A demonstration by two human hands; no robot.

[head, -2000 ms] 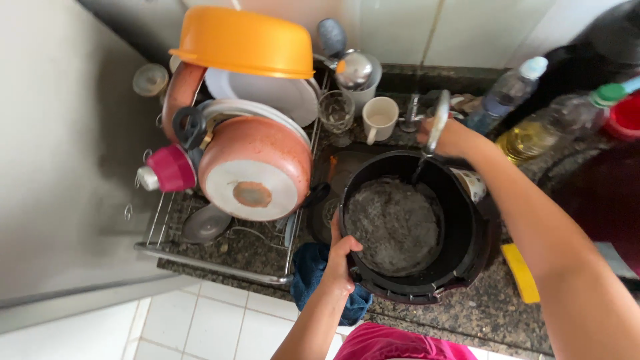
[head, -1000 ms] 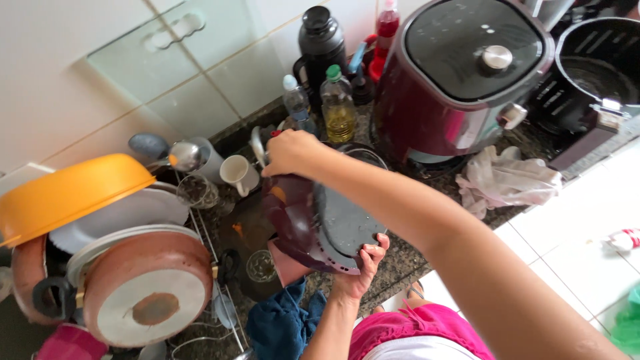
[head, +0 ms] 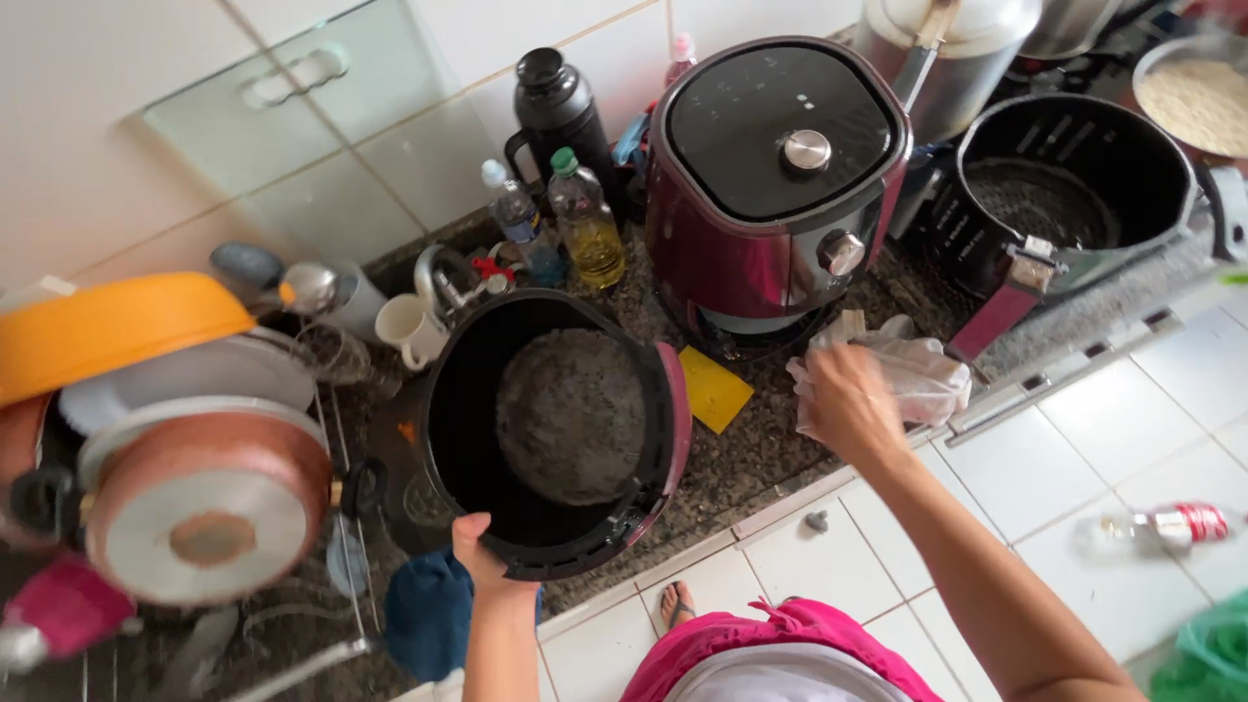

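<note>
My left hand point(head: 487, 561) grips the near rim of a round black air fryer drawer point(head: 570, 414) with a maroon front, held tilted over the sink edge. The drawer's inside looks wet. My right hand point(head: 850, 395), blurred, is at a crumpled whitish cloth or plastic bag point(head: 921, 375) on the counter; whether its fingers grip it cannot be told. The maroon air fryer body point(head: 770, 185) stands behind, between my hands. A yellow sponge cloth point(head: 715, 388) lies beside the drawer. A black basket point(head: 1068, 195) with a maroon handle stands at the right.
At left, a dish rack point(head: 356, 517) bears a copper-coloured pan point(head: 210, 517) and an orange bowl point(head: 127, 327). A white mug point(head: 409, 327), a metal faucet point(head: 434, 278), an oil bottle point(head: 590, 229) and a black thermos point(head: 564, 122) stand along the back. A blue cloth point(head: 424, 614) hangs at the front edge.
My right hand has left the faucet and moved right to the crumpled cloth or bag. The drawer, tipped over a second ago, now shows its open top. The view has swung right.
</note>
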